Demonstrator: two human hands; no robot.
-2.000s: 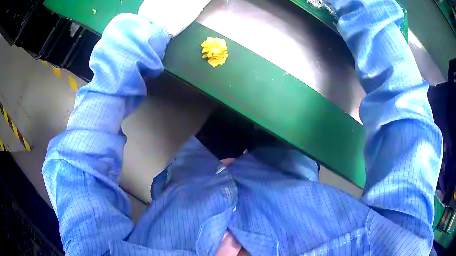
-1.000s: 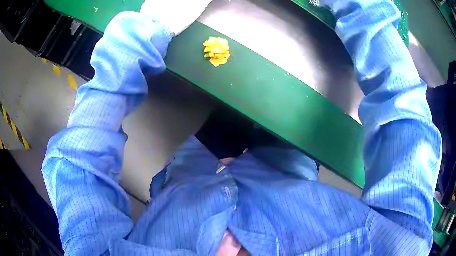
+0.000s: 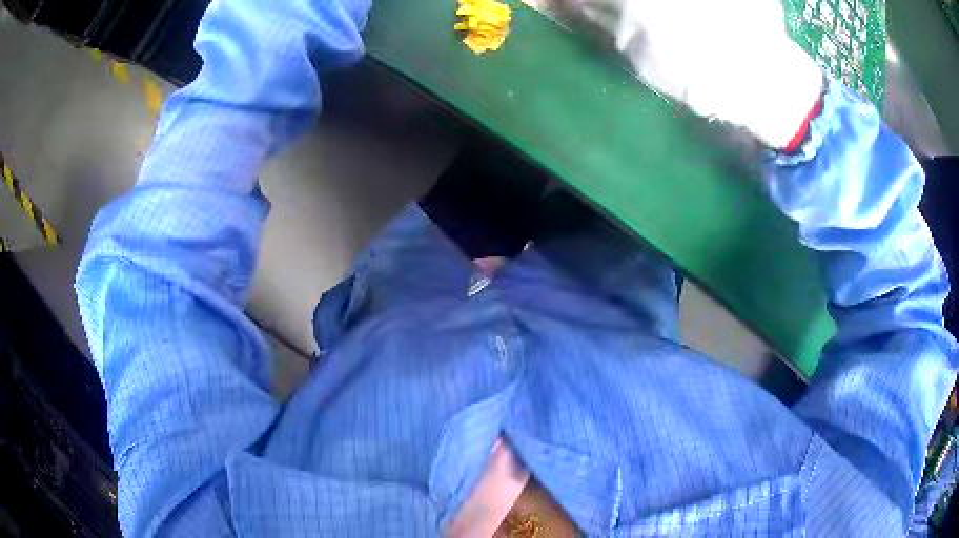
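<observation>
My right hand [image 3: 715, 68], in a white knit glove with a red cuff edge, is at the top right over the bench's green front edge. Its fingers are blurred and cut by the top of the picture, so I cannot tell whether it holds anything. A green circuit board [image 3: 841, 37] with many silvery solder points shows behind the right wrist, partly cut off. My left hand is out of the picture above the top edge; only its blue sleeve shows.
A small crumpled yellow lump [image 3: 484, 24] lies on the green bench edge [image 3: 589, 137]. Black crates [image 3: 137, 37] stand at the upper left, beside grey floor with yellow-black tape [image 3: 26, 200]. My lap is below the bench edge.
My right hand has come down and toward me into view, over the front edge. More of the board shows. The view has tipped, and my left hand has left the picture at the top.
</observation>
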